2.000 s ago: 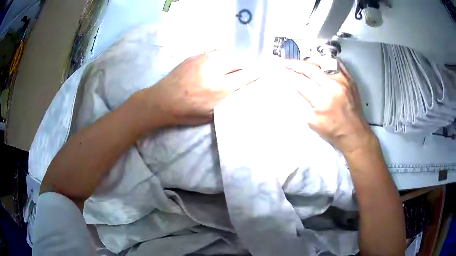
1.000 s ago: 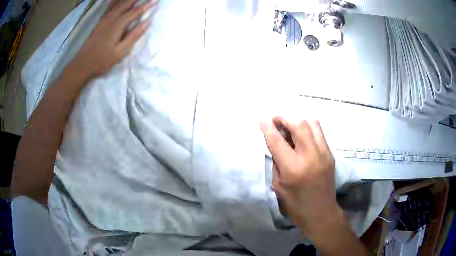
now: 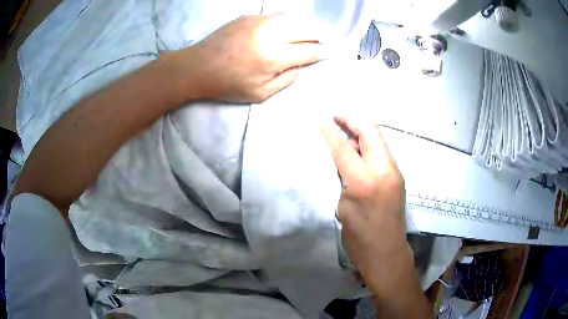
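A pale grey-white garment (image 3: 205,149) lies crumpled over the table and hangs over its front edge. A long flat band (image 3: 280,180) runs down its middle. My left hand (image 3: 249,59) lies flat on the cloth at upper centre, fingers towards the machine. My right hand (image 3: 370,193) is at the band's right edge, thumb and fingers bent at the cloth; glare hides its fingertips' hold. The sewing machine's metal parts (image 3: 431,56) show at upper right, beyond both hands. Strong lamp glare washes out the cloth near the needle area.
A fanned stack of pale folded pieces (image 3: 517,115) lies at the right of the machine bed. A printed ruler (image 3: 473,212) runs along the table's front edge. An orange-tan basket (image 3: 514,280) with odds and ends is below it. A brown board (image 3: 28,81) is at far left.
My left hand first went out to the upper left, then came back to the centre onto the cloth. My right hand moved from the needle area towards me. The garment shifted away from the needle.
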